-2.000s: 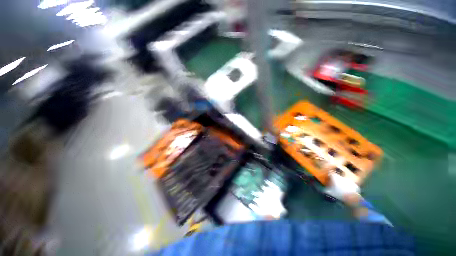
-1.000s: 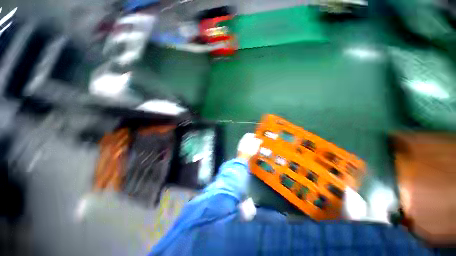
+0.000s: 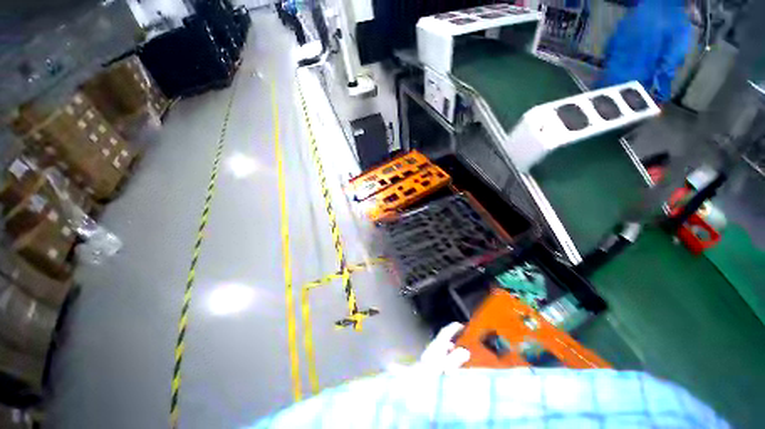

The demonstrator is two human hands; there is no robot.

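Observation:
An orange cover plate [image 3: 520, 333] with irregular cutouts is at the lower centre, over the near edge of a black tote, its lower part hidden by my blue sleeve or clothing. My left hand [image 3: 443, 350], in a white glove, is shut on the plate's left edge. My right hand is not in view. The black tote [image 3: 600, 303] holds small teal-green pieces [image 3: 524, 283]. Left of it a black cutout plate [image 3: 444, 239] lies on a tote, and more orange cover plates [image 3: 401, 183] lie beyond it.
A green bench [image 3: 684, 310] lies at the right with a red parts bin [image 3: 698, 233]. A green-belt conveyor with white fan hoods [image 3: 587, 117] runs behind the totes. A person in blue [image 3: 646, 42] stands beyond it. Taped floor [image 3: 252, 276] and stacked cartons [image 3: 63, 159] are at the left.
The view has swung left to the aisle and totes. The orange cover plate has moved from over the bench to beside the tote of teal-green pieces. My right hand has left the view.

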